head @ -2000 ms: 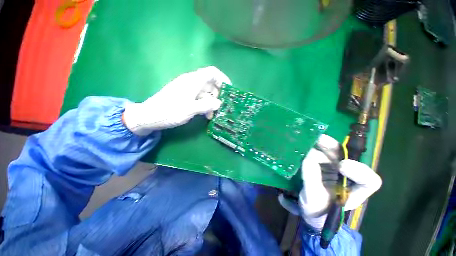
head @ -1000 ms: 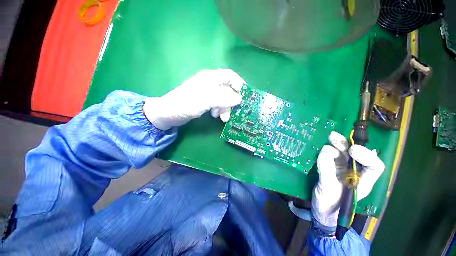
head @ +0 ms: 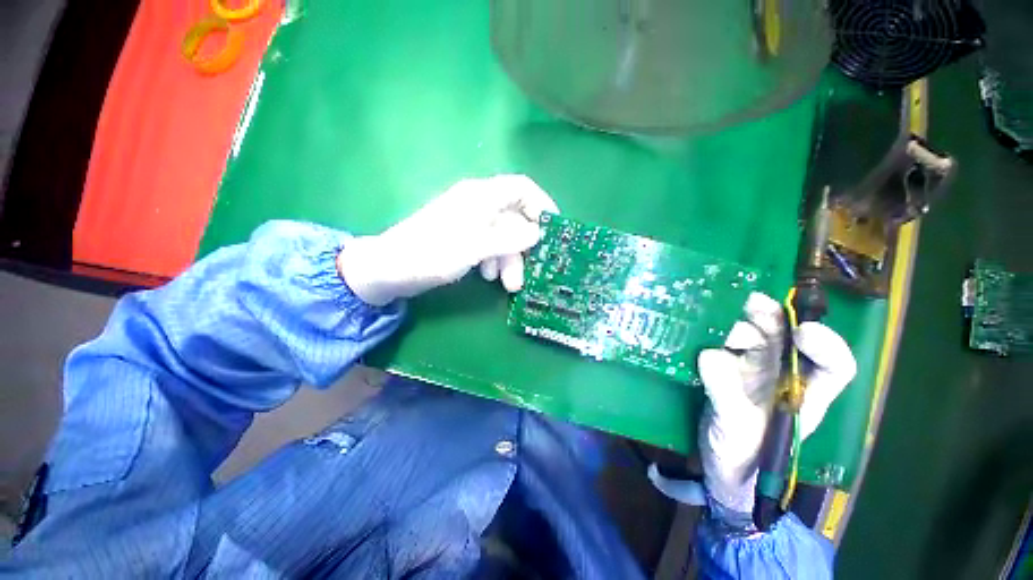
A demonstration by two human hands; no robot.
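A green circuit board (head: 634,297) is held above the green mat, its face with silvery joints toward me and a bright glare at its middle. My left hand (head: 453,240), in a white glove, grips its upper left corner. My right hand (head: 765,397), also gloved, holds a soldering iron (head: 777,453) with a yellow-green wire along it. Its barrel points up and away from the board. The right fingertips are at the board's right end; whether they grip it I cannot tell.
A clear round hood (head: 668,68) hangs over the mat (head: 351,125). The iron stand (head: 906,181), sponge (head: 859,232) and black fan (head: 895,40) are at right. Another board (head: 1002,308) lies on the conveyor (head: 940,419). Yellow rings (head: 213,45) lie on the red surface (head: 153,147) at left.
Since the first frame, the view has shifted and the board's tilt has changed, bringing glare onto it. Since one second ago, board and hands have barely moved.
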